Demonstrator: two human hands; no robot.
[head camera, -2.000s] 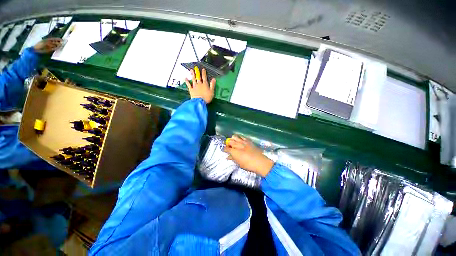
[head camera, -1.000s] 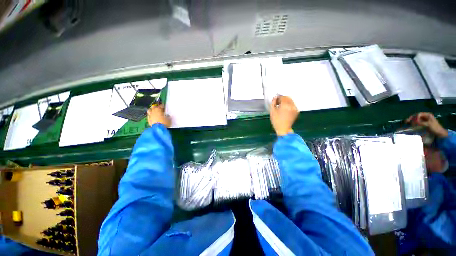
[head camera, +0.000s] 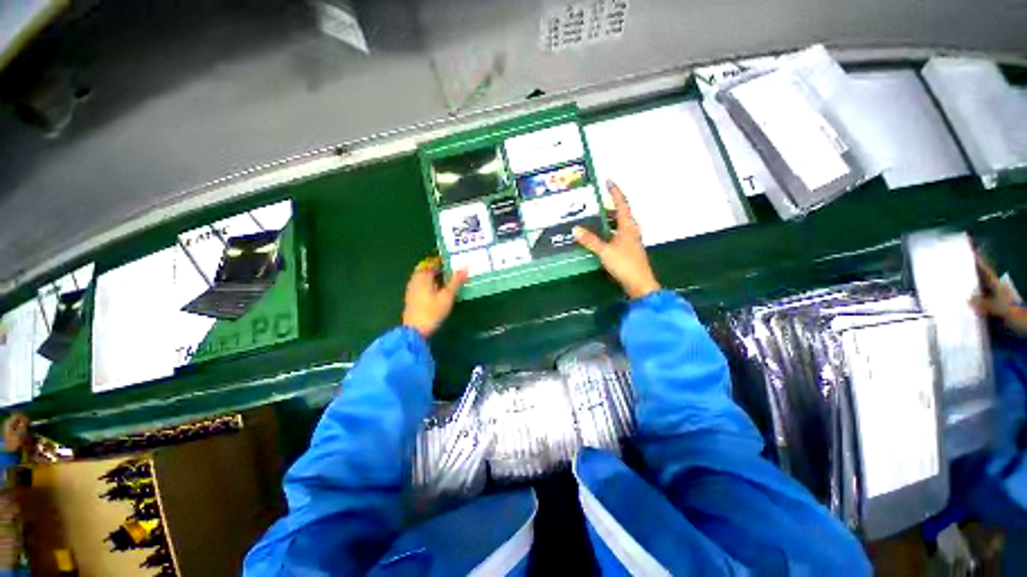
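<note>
A green retail box (head camera: 515, 201) lies on the belt in front of me, its green side with the grid of small pictures facing up. My left hand (head camera: 431, 298) is at its lower left corner, with a yellow finger cot on one finger. My right hand (head camera: 622, 250) is at its right edge, thumb on the face and fingers along the side. I hold the box between both hands. What is under the box is hidden.
Packets in clear bags (head camera: 527, 419) stand before me. Bagged tablets (head camera: 893, 411) lean at the right, where another person's hand (head camera: 996, 295) touches one. An open carton (head camera: 85, 513) with black pieces is at lower left. Boxes (head camera: 664, 169) lie along the belt; one carries a bagged tablet (head camera: 791, 135).
Both hands have moved onto a box that now shows its green picture side. The open box with a tablet on it, earlier between my hands, no longer shows there. The view has shifted right.
</note>
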